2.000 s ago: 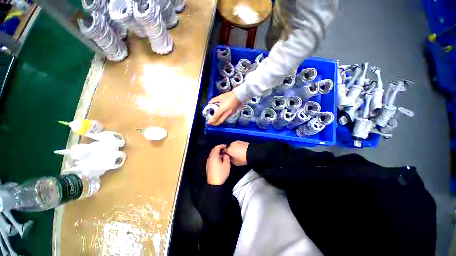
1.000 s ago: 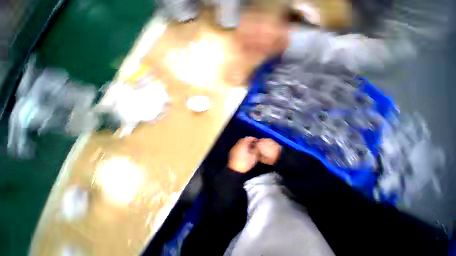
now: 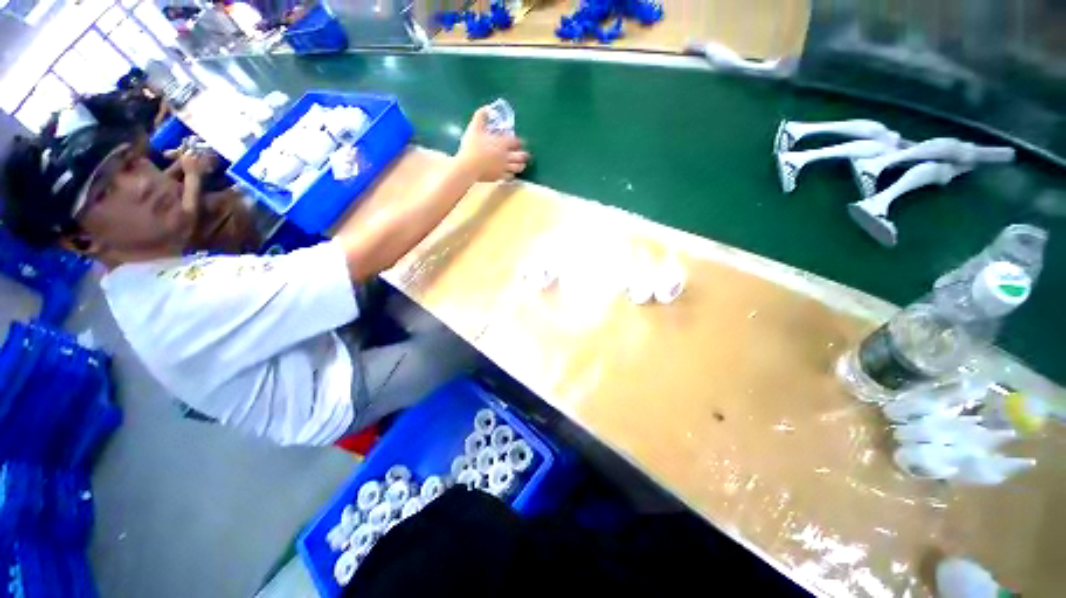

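Observation:
Neither of my hands is in view; only my black sleeve or clothing (image 3: 468, 549) shows at the bottom. Several white squeeze bottles (image 3: 953, 450) lie clustered on the tan bench (image 3: 690, 386) at the right, with a yellow-tipped bottle (image 3: 1029, 411) beside them. A small white rounded piece (image 3: 966, 579) is cut off by the bottom edge. A clear water bottle with a dark label (image 3: 894, 356) lies behind the cluster. Small white pieces (image 3: 657, 280) stand mid-bench, partly lost in glare.
A seated person (image 3: 234, 339) reaches over the bench, holding a clear or whitish object. A blue tote (image 3: 427, 438) holds round grey-white pieces below the bench. Another blue crate (image 3: 386, 129) holds white parts. Long limb-like parts (image 3: 894, 164) lie on the green belt (image 3: 655, 152).
The view has swung left along the bench. My clasped hands and the crate of grey shells have left the picture; the seated person and second tote have come into view.

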